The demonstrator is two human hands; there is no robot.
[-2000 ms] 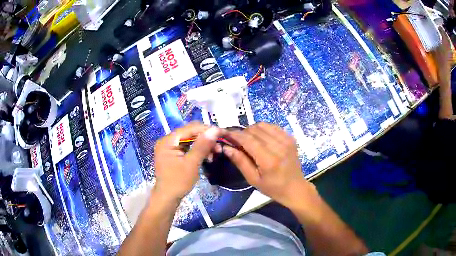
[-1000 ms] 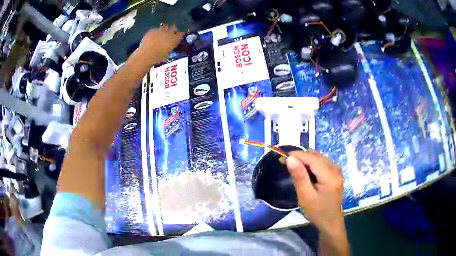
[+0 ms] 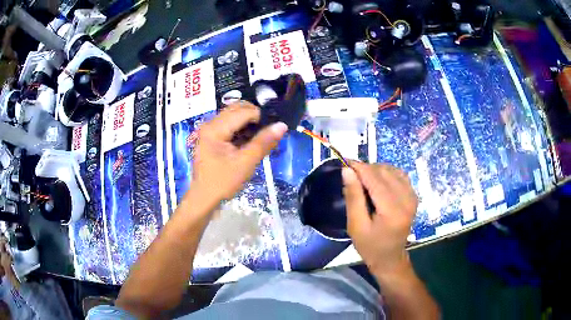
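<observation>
My left hand (image 3: 233, 147) holds a black camera head (image 3: 283, 103) with a pale round part on it, above the printed sheet. My right hand (image 3: 379, 209) pinches a thin red, yellow and black wire (image 3: 332, 147) whose small white plug (image 3: 300, 129) points toward the camera head without visibly touching it. The wire comes from the white housing with its dark round opening (image 3: 320, 199), which lies on the bench at the front edge. Its white mounting arm (image 3: 343, 107) points away from me. The camera head is somewhat blurred.
Black camera heads with loose wires (image 3: 407, 67) lie along the far side. Another black head (image 3: 153, 51) is at the far left. White part-built units (image 3: 95, 76) crowd the left side. The blue printed sheets (image 3: 438, 187) cover the bench. Something orange (image 3: 565, 84) is at the right edge.
My left hand has come back from the far left with a black camera head. My right hand still holds the wire at the housing. The view has shifted.
</observation>
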